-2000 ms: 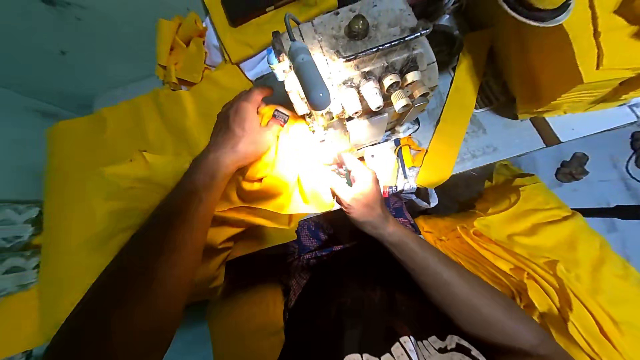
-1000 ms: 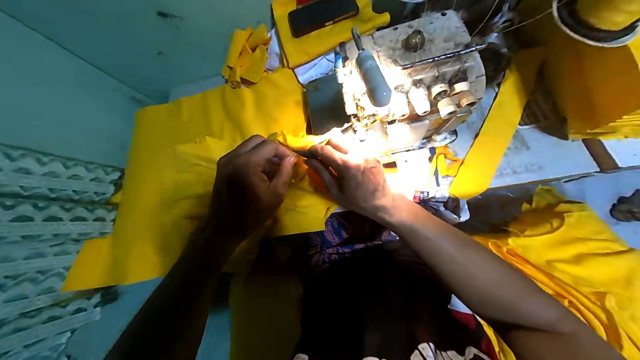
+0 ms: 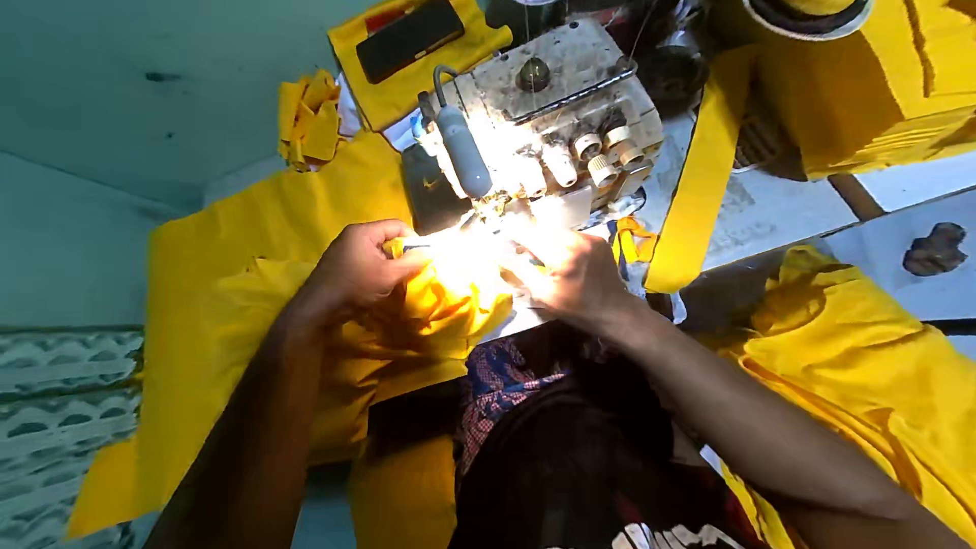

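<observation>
An overlock sewing machine (image 3: 557, 99) with several tension knobs stands at the upper middle, its lamp glaring over the needle area. My left hand (image 3: 362, 267) pinches the edge of a yellow fabric piece (image 3: 446, 305) just left of the presser foot area. On the other side, my right hand (image 3: 568, 274) is at the fabric close in front of the machine, its fingers washed out by the light. Its grip on the cloth is hard to see. The fabric lies bunched between both hands, and larger yellow cloth spreads to the left, under my left forearm.
A dark phone (image 3: 409, 40) lies on folded yellow cloth behind the machine. Yellow scraps (image 3: 309, 118) sit at the upper left. A yellow strip (image 3: 705, 175) hangs right of the machine. Stacked yellow fabric (image 3: 862, 99) and a draped yellow heap (image 3: 877, 381) are on the right.
One second ago both hands were together at the fabric edge left of the needle area. Now they are apart, with my right hand in front of the machine.
</observation>
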